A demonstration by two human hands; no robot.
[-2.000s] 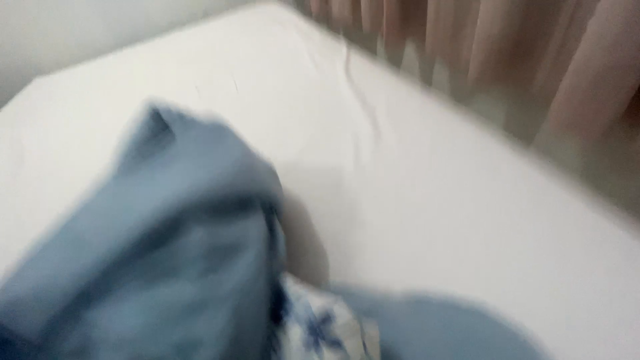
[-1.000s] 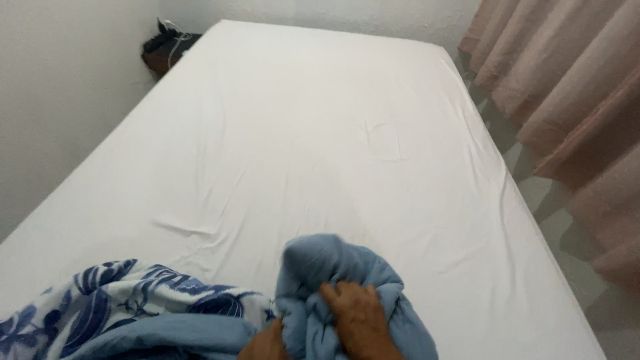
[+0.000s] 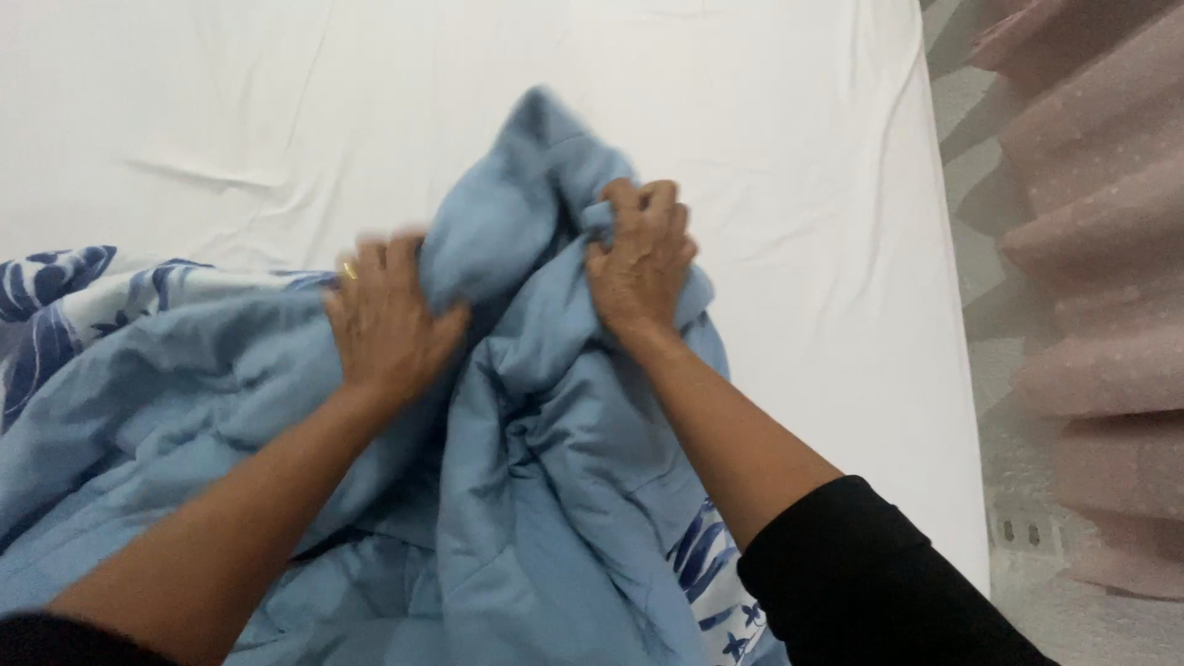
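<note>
A blue comforter [image 3: 518,370] with a white and blue patterned side lies bunched over the near part of the bed, one corner peaking upward at the centre. My right hand [image 3: 643,254] grips a fold of it just right of that peak, fingers curled into the cloth. My left hand [image 3: 388,314], a ring on one finger, rests against the blue cloth left of the peak; it is slightly blurred, its fingers spread and no cloth plainly pinched in them. The patterned side [image 3: 120,291] shows at the left edge and again below my right forearm.
A white fitted sheet [image 3: 758,139] with a few wrinkles covers the mattress, whose right edge runs down beside a narrow strip of floor. Pink curtains [image 3: 1101,277] hang along the right, with a wall socket [image 3: 1022,532] low beside them.
The view is now lower and nearer the comforter. Its blue bundle, compact between my hands one second ago, is more spread out, with a corner standing up. My hands are farther apart.
</note>
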